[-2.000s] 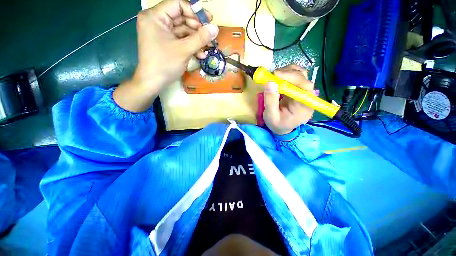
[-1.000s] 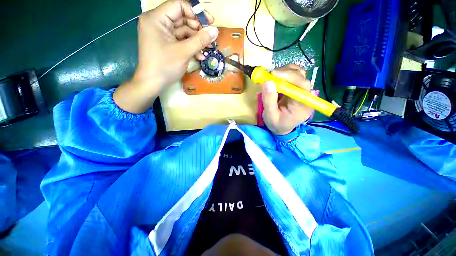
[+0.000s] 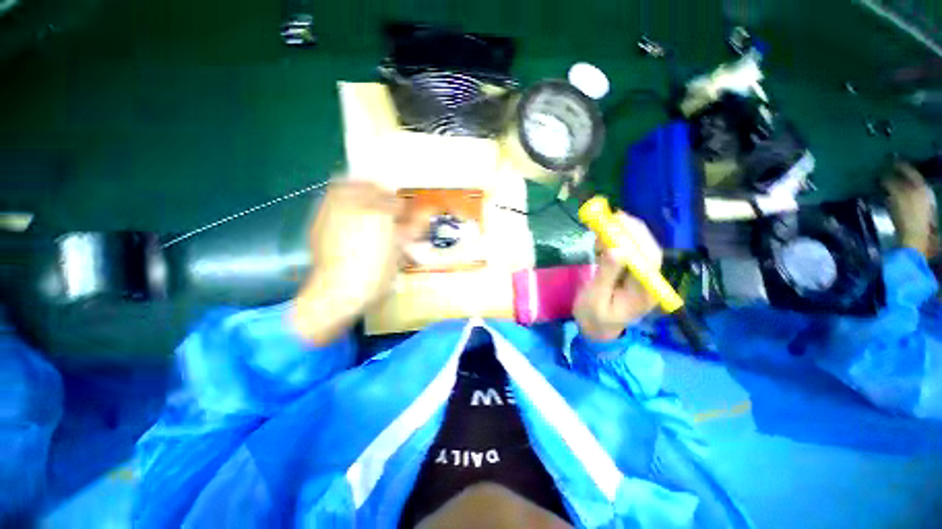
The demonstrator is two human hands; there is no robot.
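Note:
My right hand (image 3: 620, 277) holds the yellow-handled soldering iron (image 3: 638, 258), right of the pale base board (image 3: 413, 312). The iron's thin tip is too blurred to see. The orange fixture (image 3: 470, 251) lies on the board with the round dark workpiece (image 3: 444, 230) at its middle. My left hand (image 3: 356, 248), blurred, is at the fixture's left edge, its fingers curled. The thin solder wire (image 3: 253, 214) runs from the silver spool (image 3: 112, 265) at left to this hand. Whether it also holds the slim dark tool is too blurred to tell.
A black fan with a wire grille (image 3: 449, 88) is at the board's far edge, with a round metal tin (image 3: 559, 126) beside it. A pink-red block (image 3: 553, 293) lies left of my right hand. The blue box (image 3: 661, 186) and second fan (image 3: 819, 263) are at right. Another person's hand (image 3: 911, 207) shows far right.
The view has shifted, showing more of the bench's far side. The iron has moved right, away from the workpiece, and points more steeply away. My left hand has drawn left off the workpiece.

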